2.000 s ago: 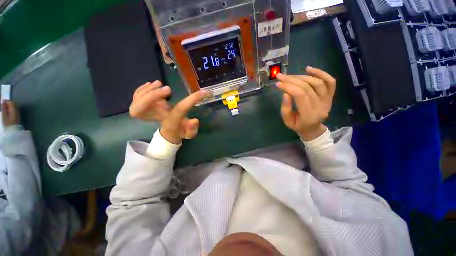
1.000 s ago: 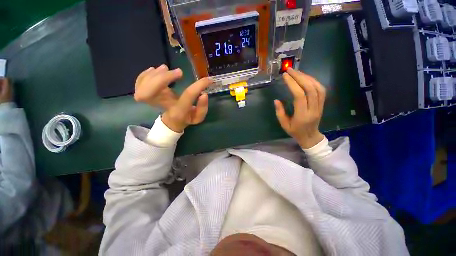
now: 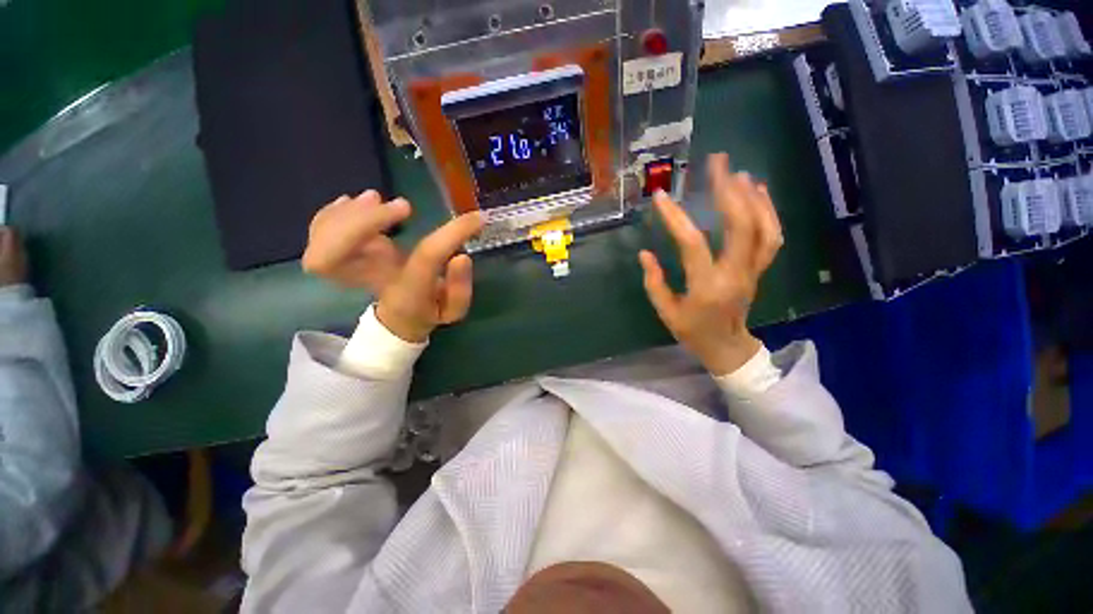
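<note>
The thermostat display unit (image 3: 521,142) sits in the orange-brown nest of the clear test fixture (image 3: 503,46), its black screen showing white-blue digits. The red rocker switch (image 3: 658,178) is at the fixture's right front, its glow dim. A yellow connector (image 3: 553,242) with a white tip stands at the front edge. My left hand (image 3: 402,262) is open and empty, its index fingertip at the fixture's lower left corner. My right hand (image 3: 719,266) is open and empty, fingers spread, its index fingertip just below the switch.
A black foam sheet (image 3: 285,132) lies left of the fixture. White cable coils (image 3: 140,355) lie at the left on the green mat. A tray of vented white units (image 3: 1028,120) with a dark foam sheet (image 3: 901,150) is at the right. Another person's sleeve (image 3: 36,396) is at the left edge.
The switch glowed brighter before and now looks dim. My right index finger has come off it and the fingers are more spread. My left hand stays by the fixture's corner.
</note>
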